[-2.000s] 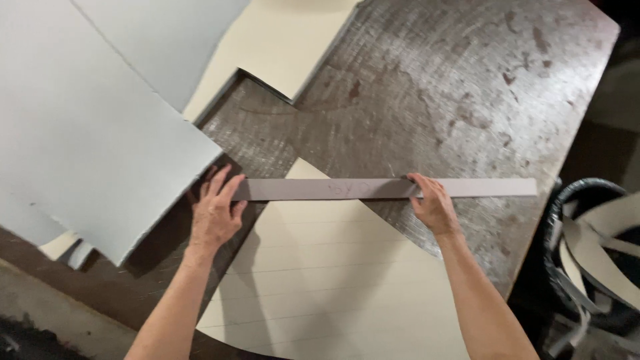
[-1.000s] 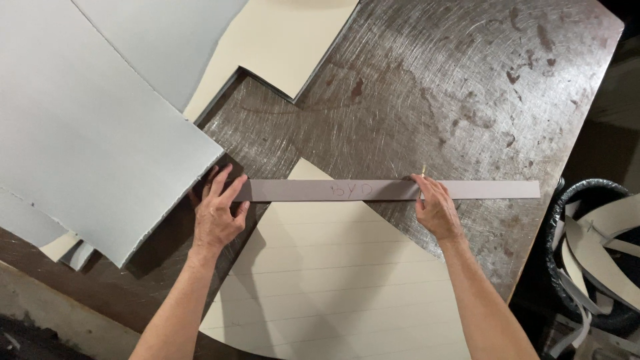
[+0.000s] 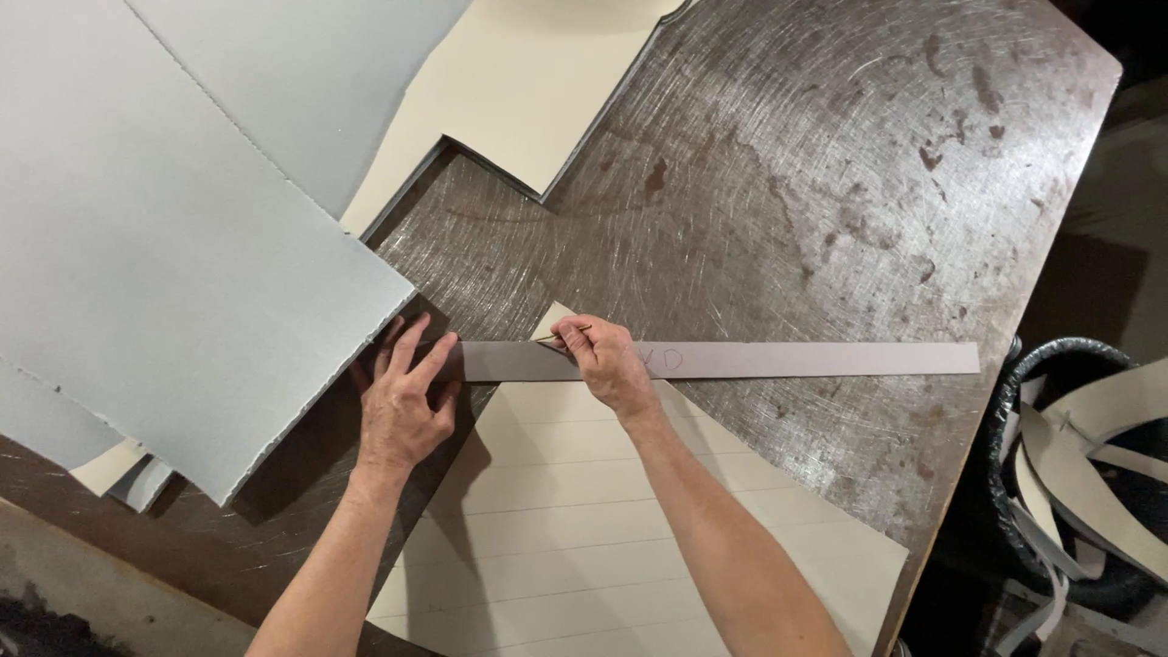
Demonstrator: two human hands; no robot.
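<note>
A long, flat grey strip bearing handwriting lies across the upper part of a cream sheet that is marked with several roughly parallel lines. My left hand rests with spread fingers at the strip's left end, close to the corner of a grey sheet. In my right hand is a thin pointed marking tool, held between thumb and fingers. Its tip is at the strip's upper edge, near the cream sheet's top corner. Whether it is a pen or a scriber I cannot tell.
Large grey sheets overlap on the left of the scratched metal table. Another cream sheet with a notched edge lies at the top. A black-lined bin with curved offcuts stands beyond the table's right edge.
My right hand has moved left along the strip, from near the cream sheet's right edge to its top corner. My left hand has stayed at the strip's left end.
</note>
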